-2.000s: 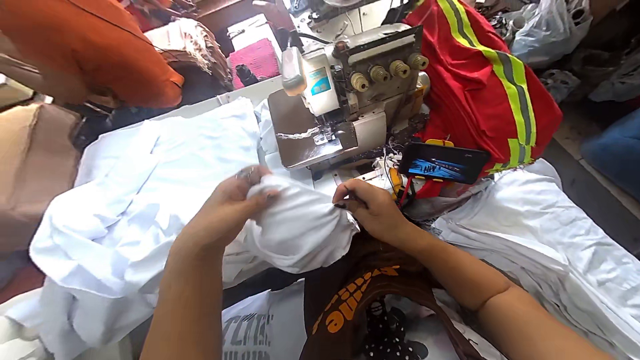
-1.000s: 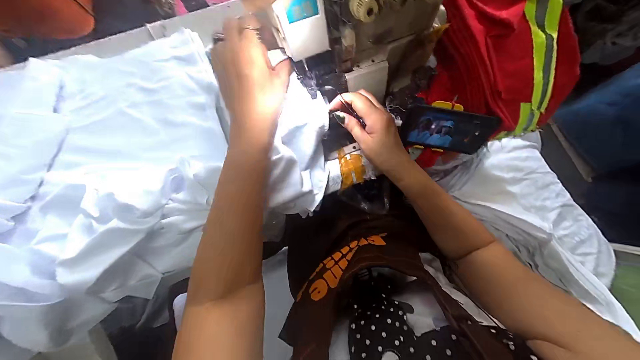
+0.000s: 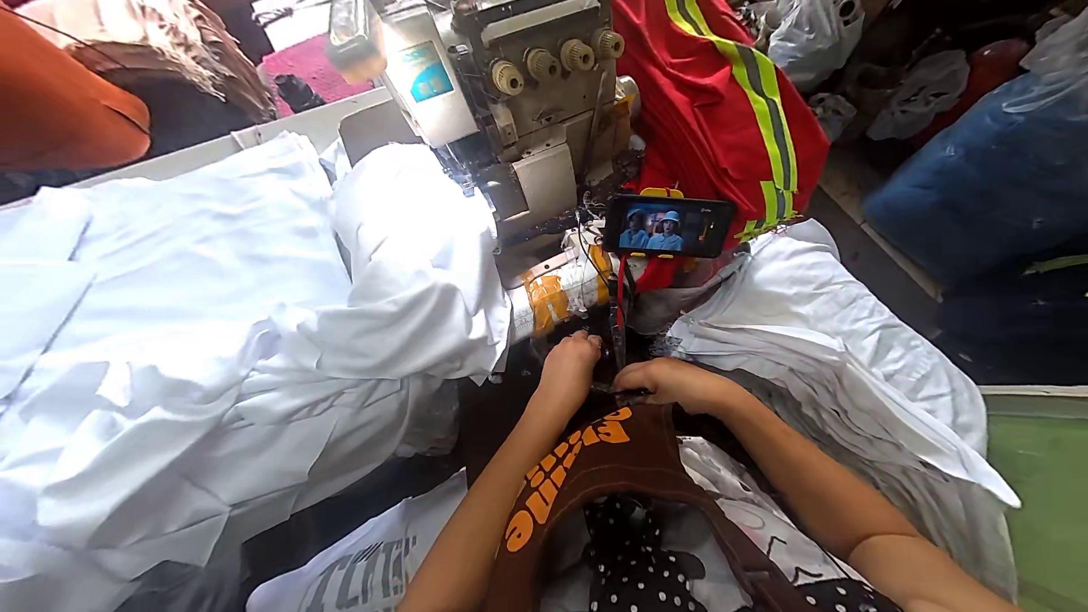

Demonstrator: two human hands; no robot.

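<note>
My left hand (image 3: 571,365) is curled at the top edge of a brown cloth (image 3: 625,450) with orange lettering; what its fingers hold, if anything, is hidden. Close on its right, my right hand (image 3: 671,382) has its fingers closed on a small dark tool, too small to name for certain. Beyond both hands stands an overlock sewing machine (image 3: 544,110) with a row of cream tension dials. White fabric (image 3: 416,263) lies bunched against the machine's left side, touched by neither hand.
Layered white fabric (image 3: 170,340) covers the left side. Another white pile (image 3: 807,331) lies at right. A phone (image 3: 669,225) in a yellow-clipped holder stands beside the machine, before red cloth (image 3: 705,102) with reflective strips. A blue bundle (image 3: 969,170) sits far right.
Both hands have come away from the machine and down toward the brown cloth. My left hand has left the white fabric, which stays bunched beside the machine.
</note>
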